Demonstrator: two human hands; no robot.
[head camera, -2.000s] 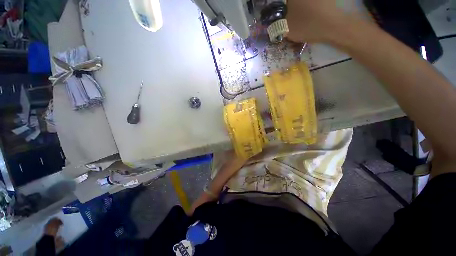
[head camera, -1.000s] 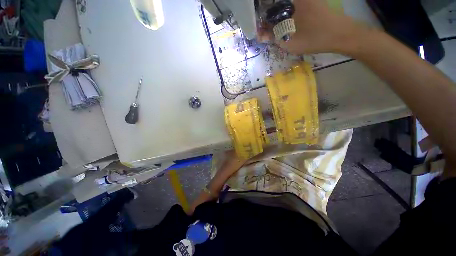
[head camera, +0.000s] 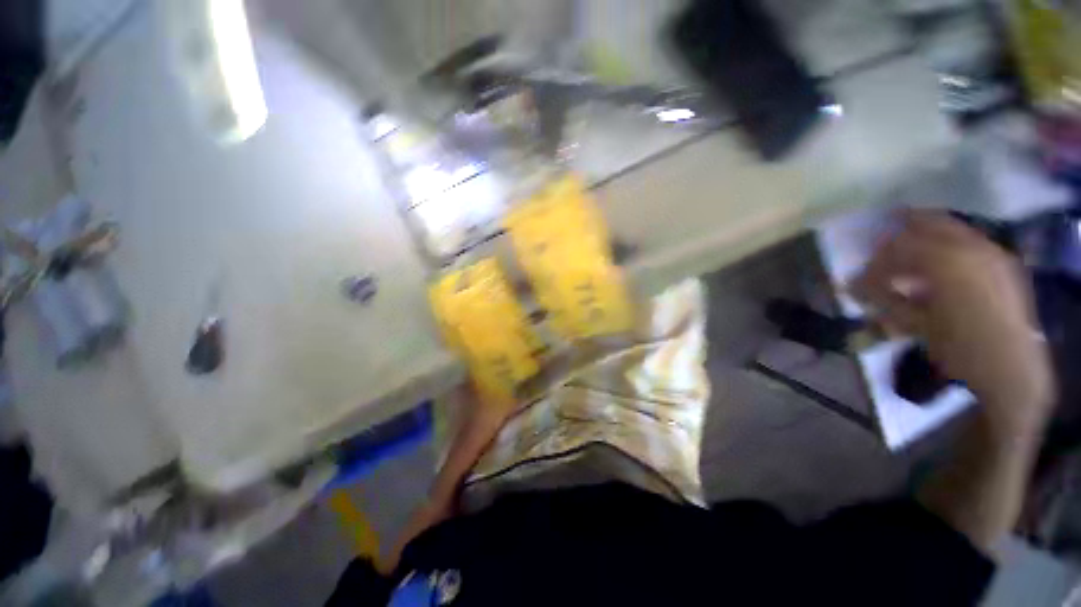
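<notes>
The picture is blurred. Two yellow printed bands, a wide one (head camera: 575, 261) and a narrower one (head camera: 484, 320), lie across the table's front edge before the lit needle plate (head camera: 456, 202). My left hand (head camera: 484, 413) shows only around the wrist; its fingers are hidden at the narrower band and the table edge. My right hand (head camera: 948, 285) is off the machine, at the far right over a white side shelf (head camera: 883, 356). Its fingers look bent, and blur hides whether they hold anything. No fabric piece can be made out at the needle.
A black smartphone (head camera: 747, 71) lies at the upper right. A dark-handled awl (head camera: 205, 346) and a small round metal piece (head camera: 359, 287) lie on the table. A tied bundle (head camera: 77, 308) is at the far left. A striped apron (head camera: 616, 415) covers my lap.
My right hand has left the needle area and moved right and down over the side shelf. The view has turned right, so the table things appear further left. My left arm stays by the bands.
</notes>
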